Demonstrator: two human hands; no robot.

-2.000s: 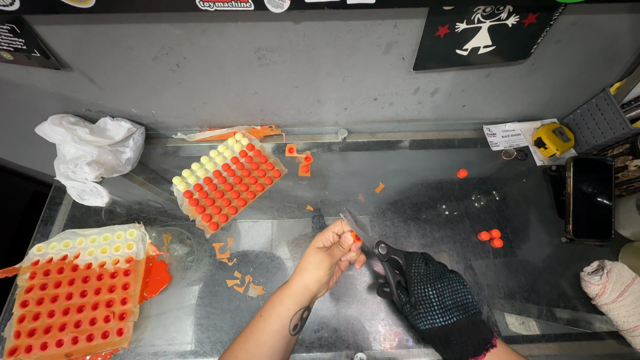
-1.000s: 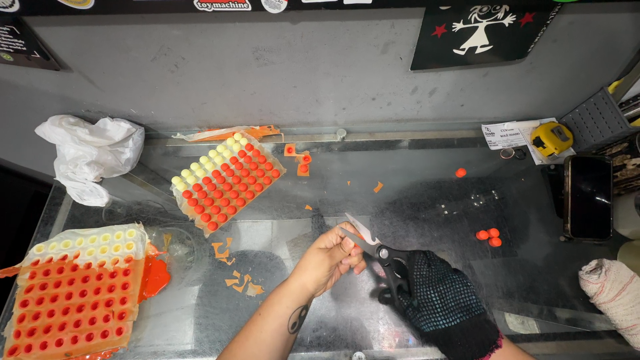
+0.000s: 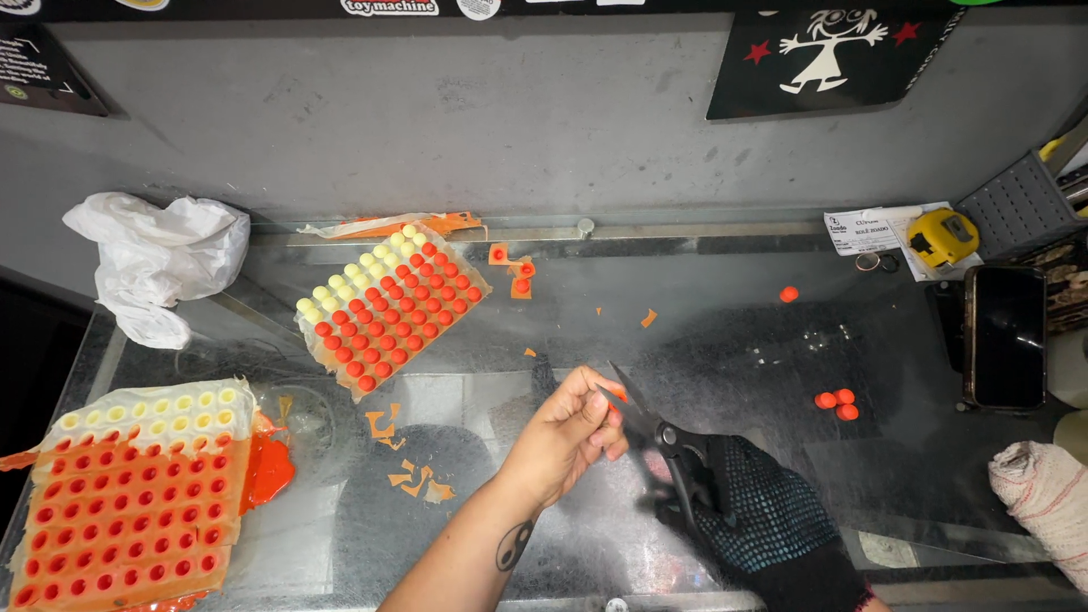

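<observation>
My bare left hand [image 3: 571,433] pinches a small orange-red molded piece [image 3: 617,396] between thumb and fingers, partly hidden by them. In a black dotted glove, my right hand [image 3: 756,510] grips black-handled scissors [image 3: 667,436], blades apart around that piece. Further left lies a sheet of red and pale yellow domes [image 3: 395,306]. A larger orange and cream sheet with hollow cups [image 3: 136,501] is at the lower left. Several loose red pieces [image 3: 836,403] rest right of the hands, and one red piece [image 3: 789,294] lies behind them. Cut orange squares [image 3: 521,278] are beyond my left hand.
Orange offcuts [image 3: 416,480] lie left of my forearm. A crumpled white plastic bag [image 3: 161,263] is at the back left. On the right are a yellow tape measure [image 3: 942,237] on papers, a phone [image 3: 1005,337], a gray perforated basket [image 3: 1016,204] and a rolled cloth [image 3: 1041,510].
The scissors' blades have shifted and turned about the small piece between my left fingers. Both hands stay in nearly the same place.
</observation>
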